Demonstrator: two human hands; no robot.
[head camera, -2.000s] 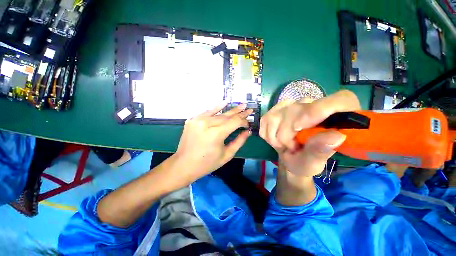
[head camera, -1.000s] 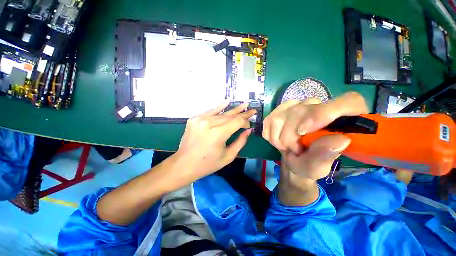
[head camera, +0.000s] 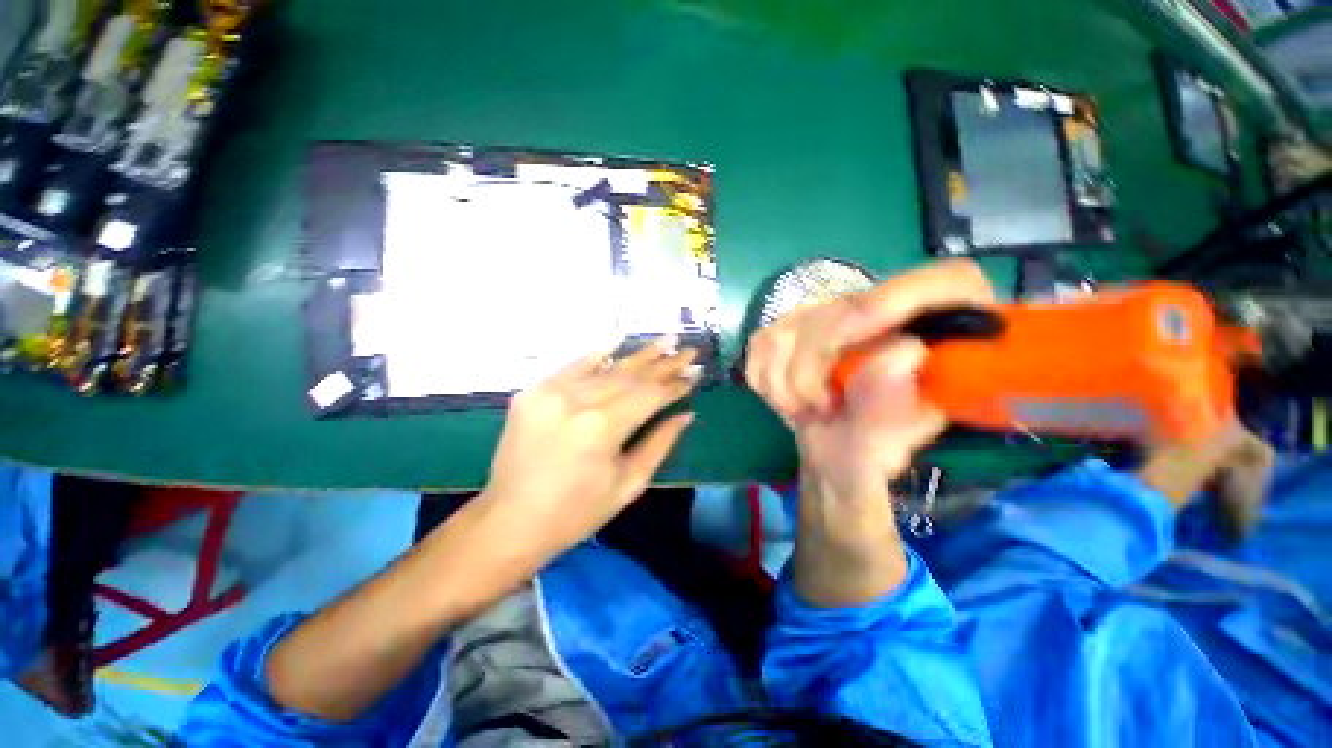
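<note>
An opened tablet assembly lies flat on the green bench, with a bright white battery and a board strip at its right end. My left hand rests with its fingertips on the tablet's lower right part, fingers spread. My right hand grips the orange electric screwdriver, its body pointing right. The driver's tip is hidden by the hand. A round silvery speckled screw dish sits right of the tablet, partly behind my right hand. The picture is blurred.
Stacked tablet assemblies lie at the far left. Another opened tablet lies at the back right, with one more beyond it. A binder clip is at the bench edge. A neighbouring person's hand shows at the right.
The view has shifted, so the bench things sit lower and further left. My right hand and the screwdriver have moved slightly away from the tablet's right edge. My left hand stays at the tablet.
</note>
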